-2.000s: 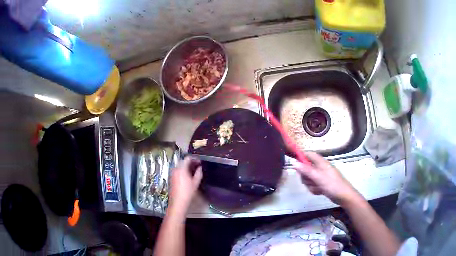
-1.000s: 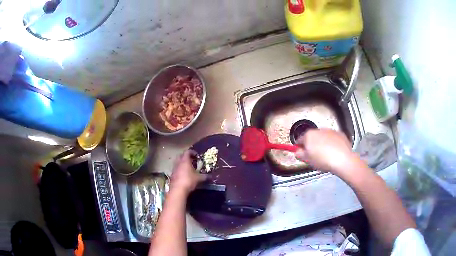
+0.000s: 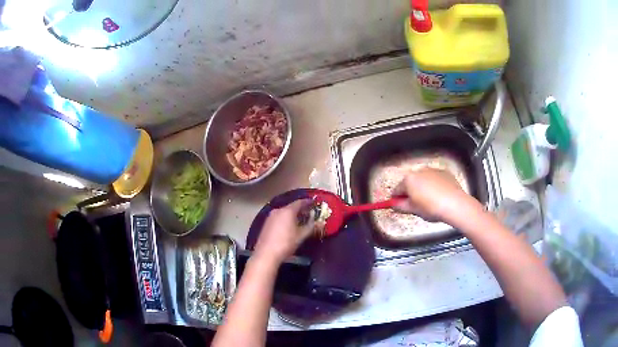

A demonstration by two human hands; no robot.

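My right hand (image 3: 428,195) grips the handle of the red spatula (image 3: 347,211) over the sink's left part. The spatula head lies over the upper part of the round dark purple cutting board (image 3: 342,264). My left hand (image 3: 293,229) is at the spatula head, fingers bent around the pale chopped garlic or ginger (image 3: 325,211), part of which shows on the head. The fingertips are partly hidden. The cleaver (image 3: 318,289) lies on the board below my left hand, its black handle pointing right.
The meat bowl (image 3: 289,142) and a bowl of cut green vegetable (image 3: 188,196) stand behind left. A tray of small fish (image 3: 207,278), the induction cooker (image 3: 150,271) and the wok (image 3: 80,271) are left. The sink (image 3: 359,152), faucet (image 3: 497,118) and yellow detergent jug (image 3: 457,57) are right.
The spatula head has come down from upright beside the board onto its upper part. My left hand has moved right with the chopped heap to the spatula head.
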